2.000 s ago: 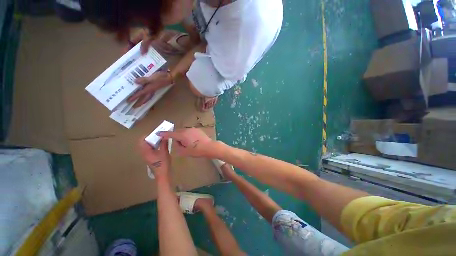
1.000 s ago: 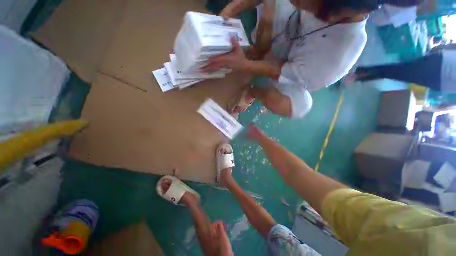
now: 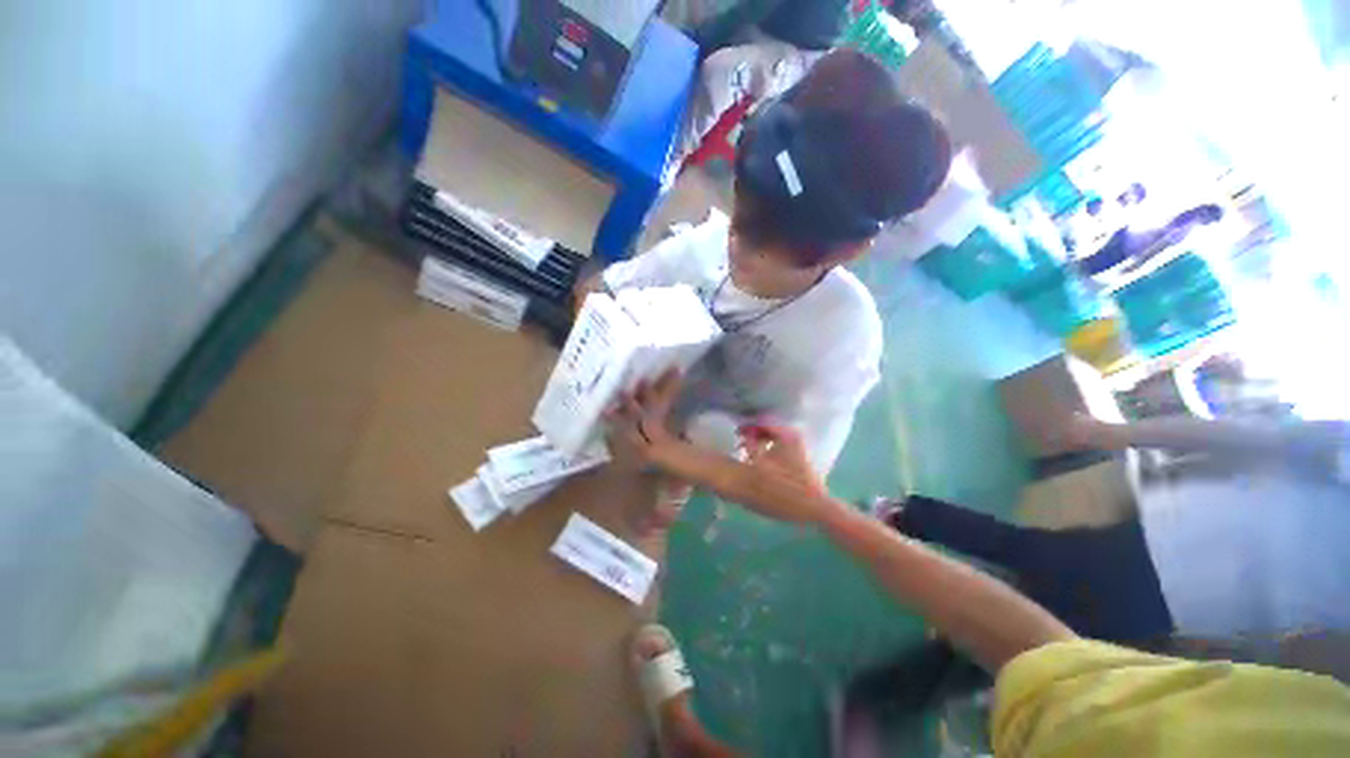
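Observation:
The other person holds a stack of white product boxes in front of their chest, one hand spread on its side. A few fanned white boxes lie on the brown cardboard sheet below the stack. A single white box lies apart from them near the sheet's right edge. My right hand is to the right of the stack, by the other person's forearm, clear of the single box. It is small and blurred, and its fingers and any held thing cannot be made out. My left hand is not in view.
A blue-framed stand with a dark machine on top is behind the seated person. White boxes and black items lie by its base. Another person's dark-trousered leg reaches in at right, near brown cartons.
The view has tilted up, bringing the blue stand into sight. My right hand, earlier beside the single box, is now near the other person's arm. My left hand, earlier at a small white item, has left view.

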